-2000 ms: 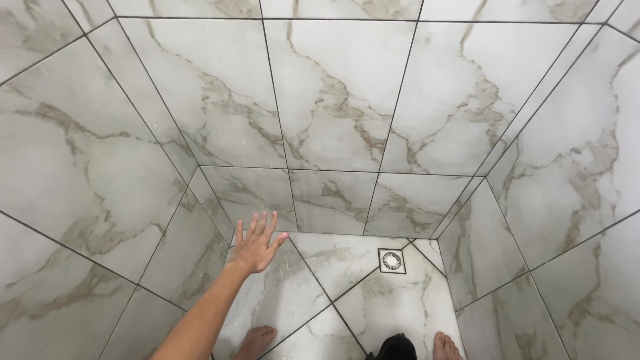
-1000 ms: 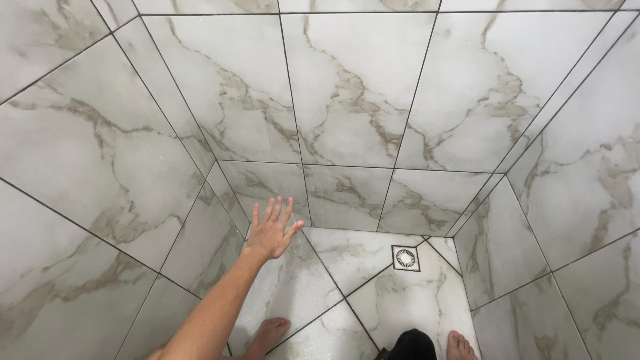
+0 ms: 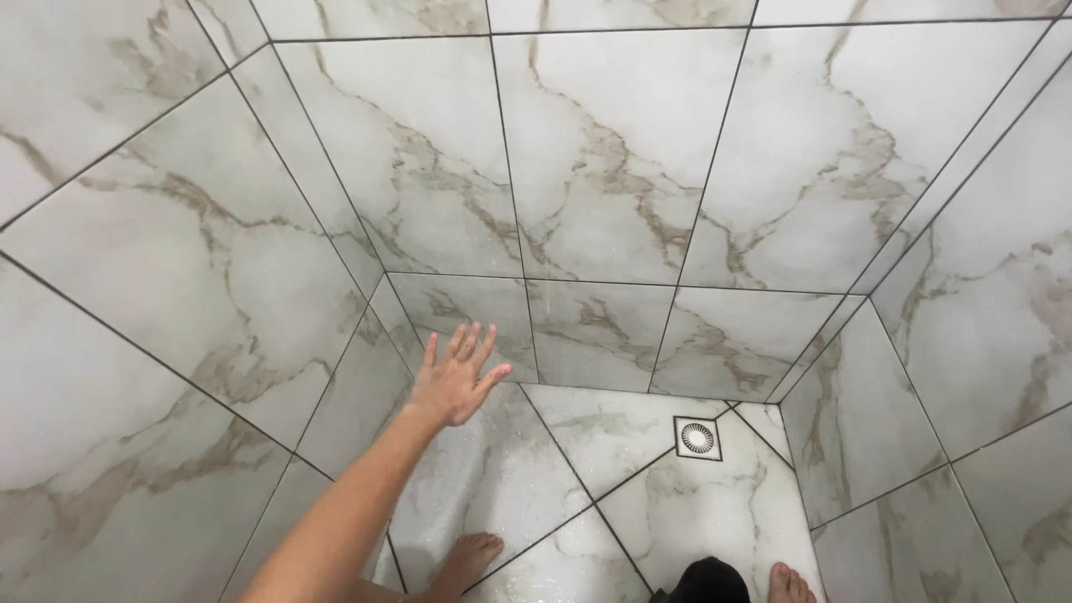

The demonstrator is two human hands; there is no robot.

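Observation:
My left hand (image 3: 456, 381) is stretched forward with its fingers spread and its palm down, holding nothing. It appears in front of the left part of the marble-patterned tiled wall (image 3: 599, 335) and the light tiled floor (image 3: 536, 469); whether it touches anything cannot be told. Fine droplets or specks show around it and on the floor below. My right hand is out of view. A square floor drain with a round metal grate (image 3: 698, 438) lies to the right of my left hand, near the back wall.
Tiled walls stand at the left (image 3: 167, 276) and right (image 3: 997, 293). My bare feet show at the bottom, the left foot (image 3: 473, 557) and the right foot (image 3: 790, 584). A dark rounded thing (image 3: 712, 582), perhaps cloth, is between them.
My left hand stays outstretched with its fingers spread, and nothing has been taken hold of. The view has shifted slightly.

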